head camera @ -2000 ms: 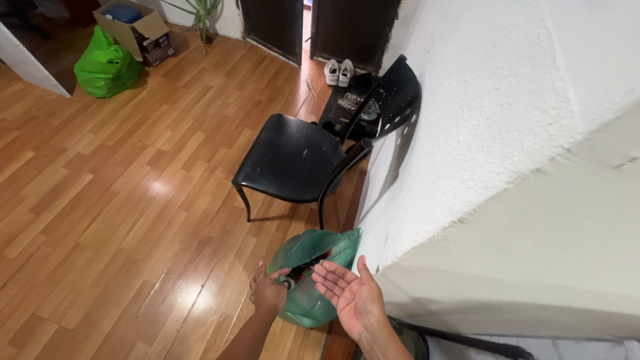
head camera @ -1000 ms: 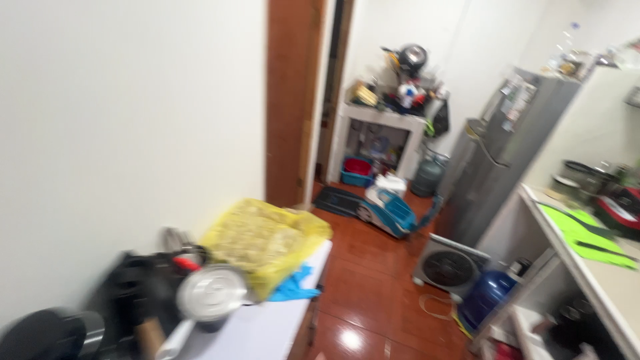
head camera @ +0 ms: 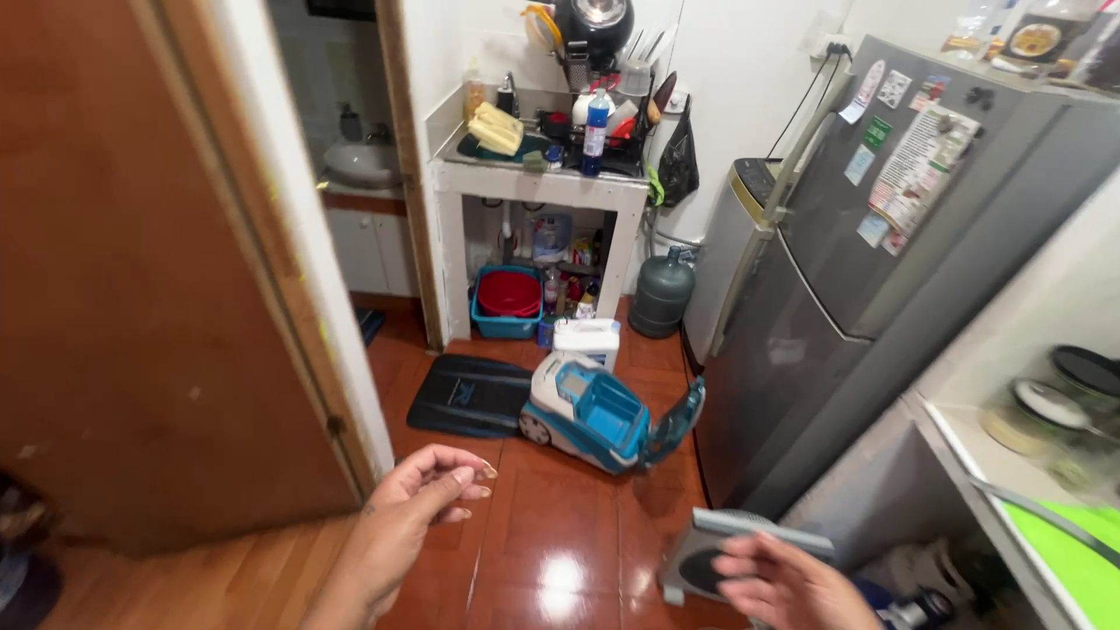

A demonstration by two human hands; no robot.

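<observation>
My left hand (head camera: 424, 494) is at the lower middle, over the tiled floor, its fingers loosely curled with nothing between them. At the lower right, my right hand (head camera: 779, 573), a little blurred, holds nothing and partly hides a grey box fan (head camera: 691, 573). Beyond both hands a blue and white wheeled vacuum cleaner (head camera: 586, 411) stands on the red tiles with its lid tipped back and its blue compartment exposed. It touches a black floor mat (head camera: 472, 394). Just behind the cleaner is a white plastic jug (head camera: 586, 337).
Ahead stands a white sink counter (head camera: 542, 179) with dishes, a blue bottle (head camera: 595, 136) and basins below. A large water jug (head camera: 662, 293) is beside it. The grey refrigerator (head camera: 831, 289) and a shelf counter (head camera: 962, 455) bound the right; a brown door (head camera: 175, 262) bounds the left.
The view has moved from the room with the black chair into the kitchen and nearer the vacuum cleaner. Both hands, earlier at a green plastic bag, are now away from it and hold nothing.
</observation>
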